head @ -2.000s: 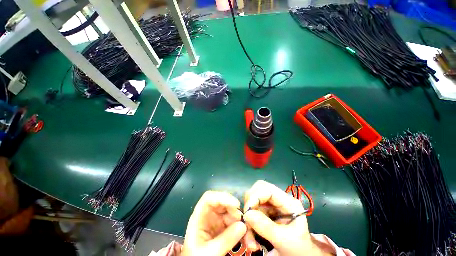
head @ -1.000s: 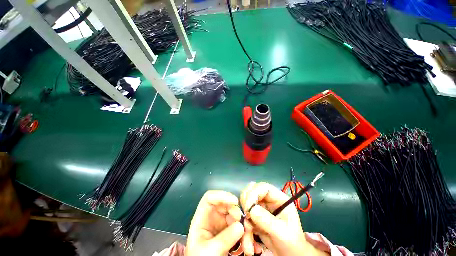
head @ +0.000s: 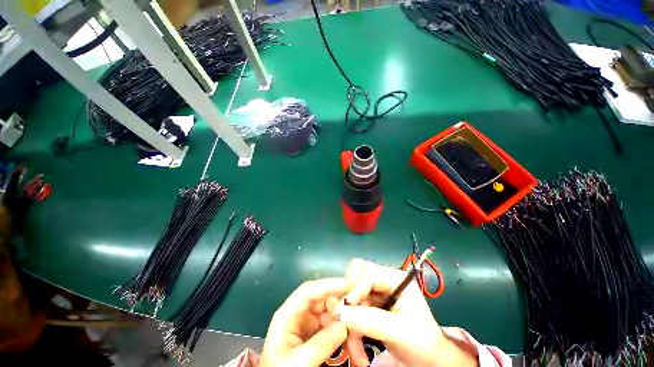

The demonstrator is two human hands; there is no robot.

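Observation:
My left hand and my right hand meet at the bottom centre, fingertips together. A short black cable runs through my right hand; its stripped end, with a pinkish-red tip, sticks out up and to the right. A tiny dark piece shows between the fingertips; what it is cannot be told. Orange loops show under my hands, partly hidden. Orange-handled snips lie on the bench just behind my right hand, partly covered by the cable end.
A heat gun stands nozzle up at centre. Right of it are side cutters, a red case and a wide cable stack. Two cable bundles lie left. White shelf legs and a plastic bag stand behind.
The cable's stripped end first comes out from my right hand, then tilts more steeply upward. My fingers have shifted slightly around the small piece. The whole view has shifted a little.

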